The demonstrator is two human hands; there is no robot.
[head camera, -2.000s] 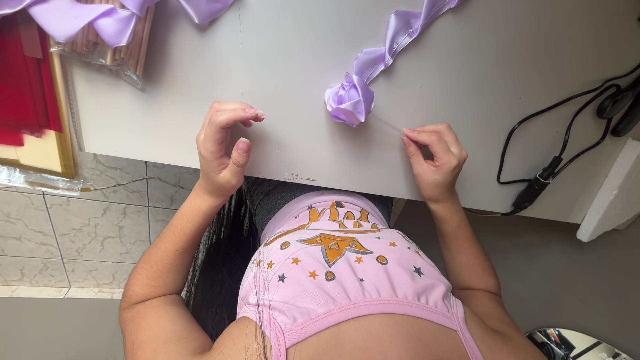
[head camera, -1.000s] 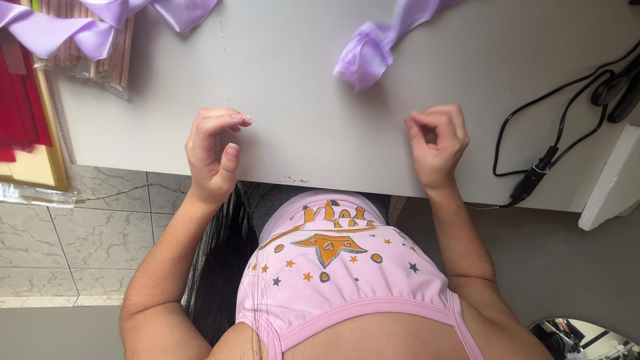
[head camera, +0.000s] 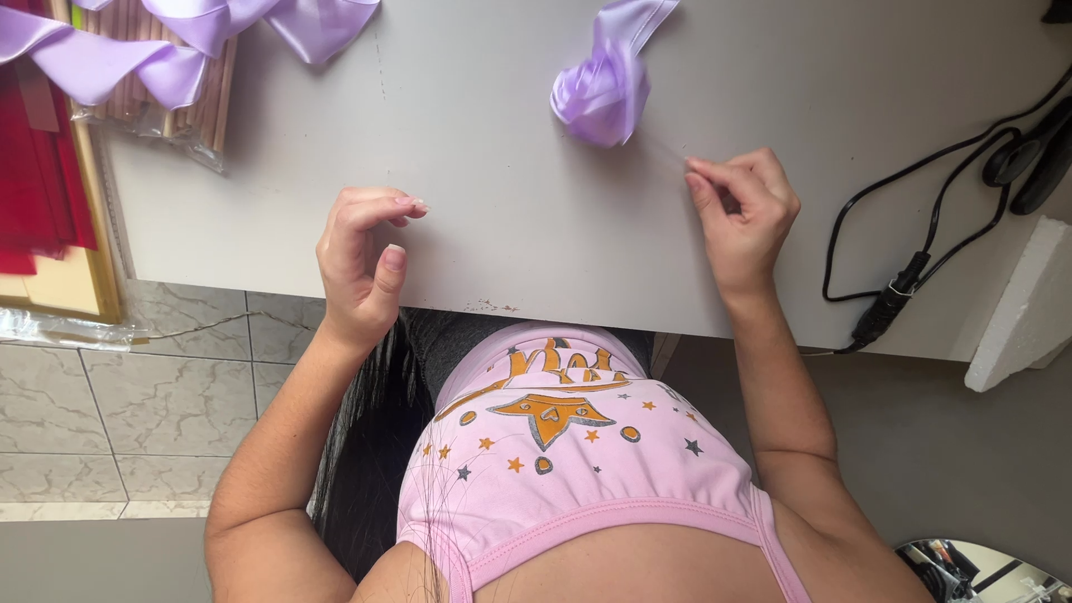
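Observation:
A rolled lilac satin ribbon flower (head camera: 599,99), slightly blurred, lies near the top middle of the grey-white table, its ribbon tail running up out of view. My right hand (head camera: 745,213) is beside it on the lower right, thumb and index finger pinched on a thin, faint thread (head camera: 666,146) that runs toward the flower. Over the table's near edge on the left, my left hand (head camera: 364,260) is held with fingers curled and thumb apart, holding nothing.
More lilac ribbon (head camera: 322,25) drapes over bagged wooden sticks (head camera: 197,109) at upper left, near red material (head camera: 42,167) on a yellowish board. A black cord (head camera: 879,163) with a connector (head camera: 892,301) lies at right, by a white foam piece (head camera: 1026,306).
The ribbon flower has shifted and turned on the table, its petals now blurred. Both hands stay in nearly the same place, the right still pinched.

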